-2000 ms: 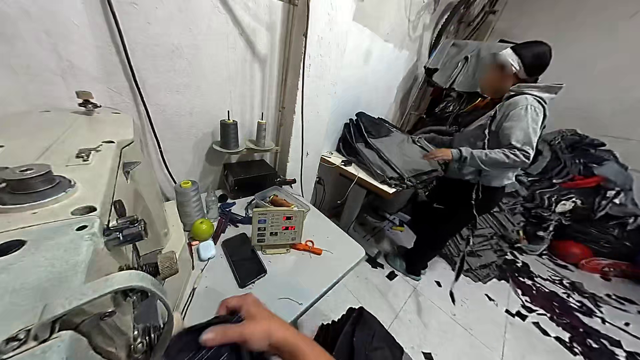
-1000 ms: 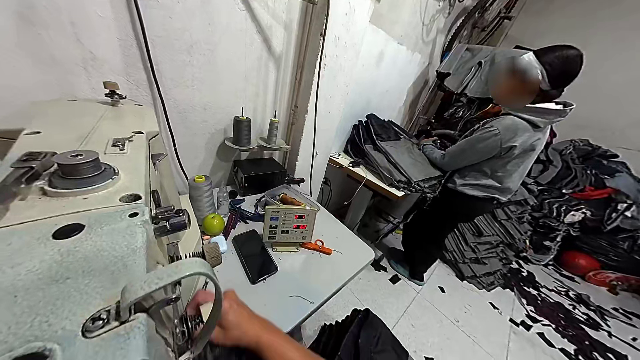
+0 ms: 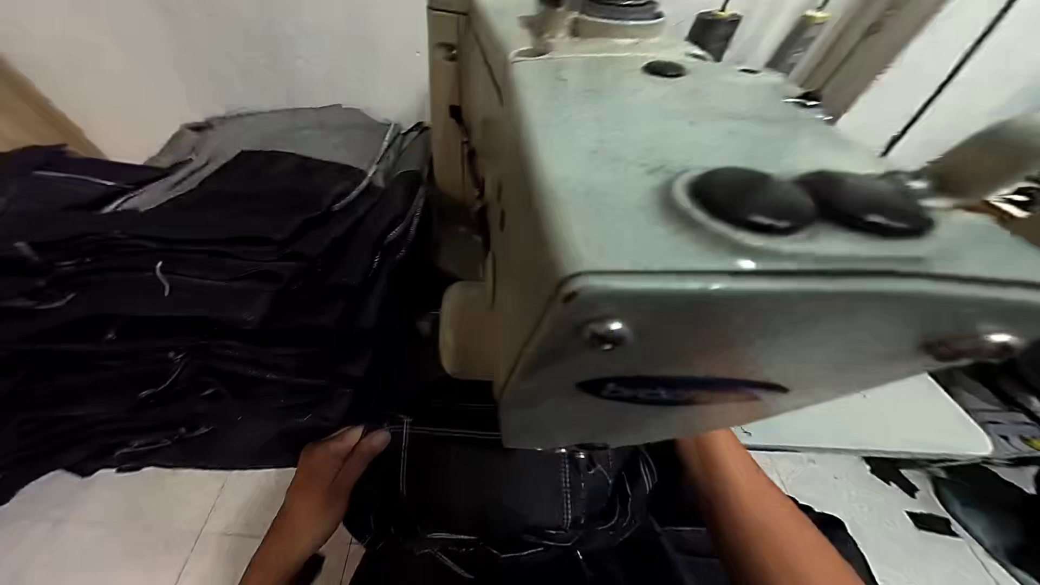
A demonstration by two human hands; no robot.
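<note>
At the lower left of the head view, my left hand (image 3: 337,467) grips the edge of a black denim garment (image 3: 487,479) with white topstitching, thumb and fingers closed on the cloth. The garment lies partly under the head of an industrial sewing machine (image 3: 723,341). My right forearm reaches up from the lower right toward the machine, and the machine head hides my right hand. Left of the machine and of my left hand is a tall stack of black denim pieces (image 3: 203,325), with grey ones at its back.
Thread spools (image 3: 715,34) stand behind the machine at the top right. The white table edge (image 3: 886,418) juts out at the right. Dark cloth scraps (image 3: 930,522) lie on the tiled floor. A wall rises close behind the stack.
The view has swung far left, onto the machine head and the denim stack. My left hand is now in sight on the garment; the right hand, seen earlier by the machine, is now hidden.
</note>
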